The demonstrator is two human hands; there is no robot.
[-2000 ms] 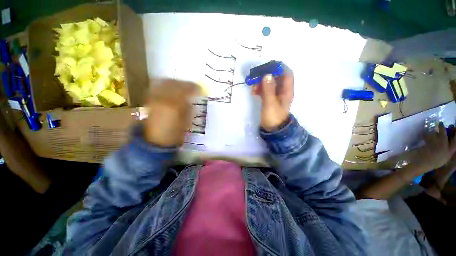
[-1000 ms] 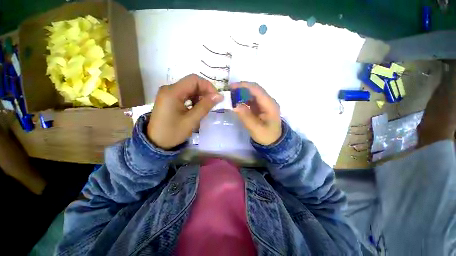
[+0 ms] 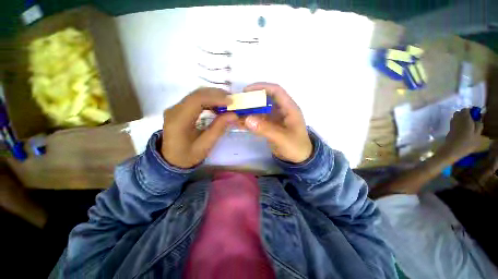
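Observation:
A blue battery pack [image 3: 255,110] with a pale-yellow piece [image 3: 247,101] along its upper side is held in front of my chest, above the white work sheet [image 3: 316,65]. My left hand [image 3: 192,128] grips its left end with fingers and thumb. My right hand [image 3: 284,125] grips its right end. Several thin leaded parts [image 3: 214,67] lie in a column on the sheet just beyond my hands. A glossy backing sheet [image 3: 235,150] lies under my hands near my body.
An open cardboard box [image 3: 117,82] of yellow pieces [image 3: 68,79] stands at left, with blue packs [image 3: 16,150] beside it. Blue packs with yellow strips [image 3: 407,68] lie at right. Another worker's hand [image 3: 464,133] is at far right, beside a whitish sheet [image 3: 426,122].
The held pack now shows a yellow piece on its upper side; a white piece showed between my hands before. The single blue pack at right is gone. The other worker's arm has drawn back.

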